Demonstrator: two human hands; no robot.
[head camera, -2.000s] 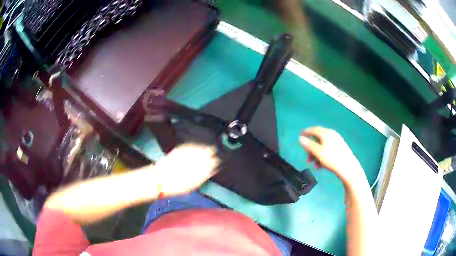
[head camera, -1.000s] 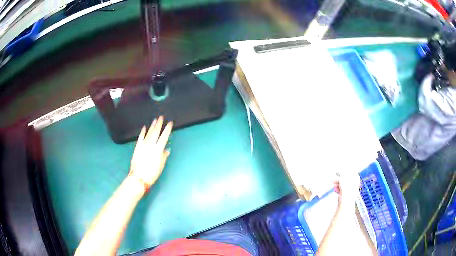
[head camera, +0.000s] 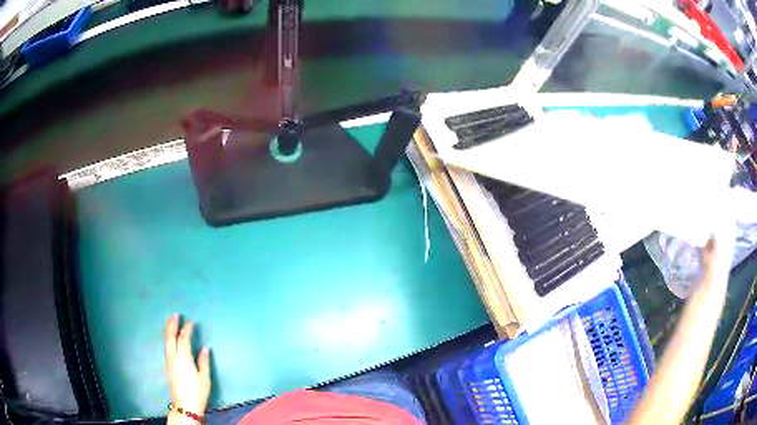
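Note:
A white sheet (head camera: 598, 166) is lifted and tilted at the right. My right hand (head camera: 715, 253) is at its lower right edge and holds it; the fingers are partly lost in glare. Under it, loose black bars (head camera: 552, 236) lie in a row on another white sheet. My left hand (head camera: 188, 365) is low over the teal mat, fingers apart, empty. The assembled black unit (head camera: 324, 178) stands at the back of the mat, with a pale teal ring near the plate's middle and one long arm (head camera: 286, 58) sticking up.
Blue perforated baskets (head camera: 618, 332) stand at the lower right, one with white material inside. Black trays (head camera: 33, 290) are at the left edge. A dark green conveyor (head camera: 166, 83) runs behind the mat (head camera: 274, 282). A clear plastic bag (head camera: 676, 261) is at the right.
My right hand has lifted the white sheet and swung it rightward, uncovering the bars. My left hand has moved from the unit's plate down towards the mat's near edge.

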